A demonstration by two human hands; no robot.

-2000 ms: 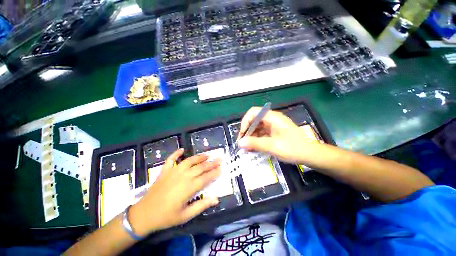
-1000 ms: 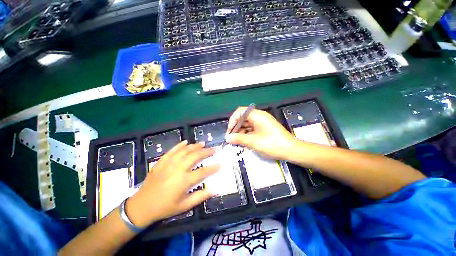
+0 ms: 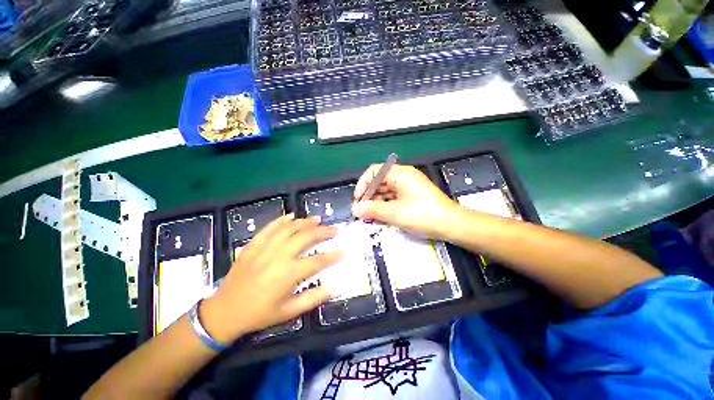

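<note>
Five open phone bodies lie side by side in a black foam phone tray (image 3: 313, 334). My right hand (image 3: 407, 205) holds grey tweezers (image 3: 384, 173), tips down near the upper end of the middle phone body (image 3: 352, 311). My left hand (image 3: 274, 273) lies spread over the second and middle phones, its fingertips on a white sticker strip (image 3: 344, 248) across the middle phone. The strip's edges merge with the pale battery. The tweezer tips are partly hidden by my fingers. I cannot tell whether they grip a piece.
A blue parts bin (image 3: 188, 105) holds cream scraps. Stacked clear blister trays (image 3: 313, 94) stand behind, with a white strip (image 3: 423, 113) in front. Crossed used liner strips (image 3: 73, 250) lie at left. A bottle (image 3: 636, 53) is at far right.
The tweezers have moved left, from the fourth phone to the middle phone's upper end. My left hand stays over the strip with small shifts. The view has shifted slightly.
</note>
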